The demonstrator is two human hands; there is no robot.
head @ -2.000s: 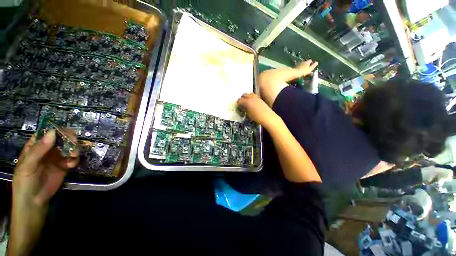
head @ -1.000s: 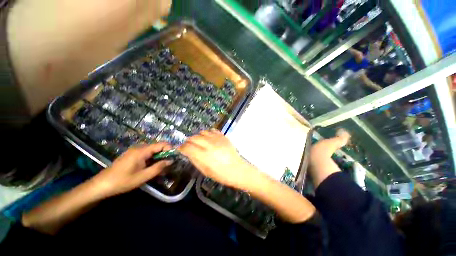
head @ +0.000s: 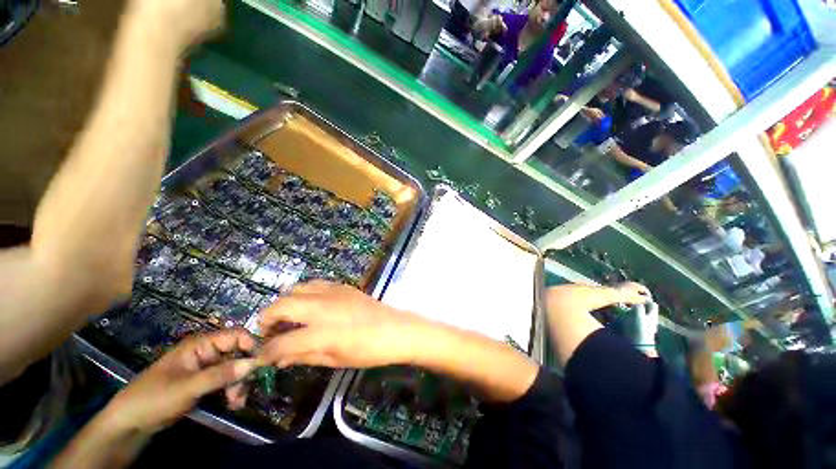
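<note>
My left hand point(head: 191, 377) and my right hand point(head: 325, 328) meet fingertip to fingertip over the near part of the left tray. A small green circuit board point(head: 267, 379) shows below the fingertips, partly hidden by them. Both hands seem to pinch it. The left steel tray point(head: 323, 414) holds dense rows of dark boards point(head: 206, 240), with brown liner point(head: 312, 158) bare at its far end. The right tray point(head: 541, 307) has a white sheet point(head: 466, 267) and green boards point(head: 417, 409) at its near end, partly behind my right forearm.
Another person's bare arm point(head: 110, 174) crosses the left side beside the left tray. Another person's forearm point(head: 579, 310) and dark sleeve are right of the right tray. Small loose boards point(head: 463, 187) lie on the green line beyond the trays. A white frame post point(head: 655, 188) rises at right.
My right hand has come from the right tray to meet my left hand. The view has turned and shifted. The other person's arm at left has swung lower beside the tray.
</note>
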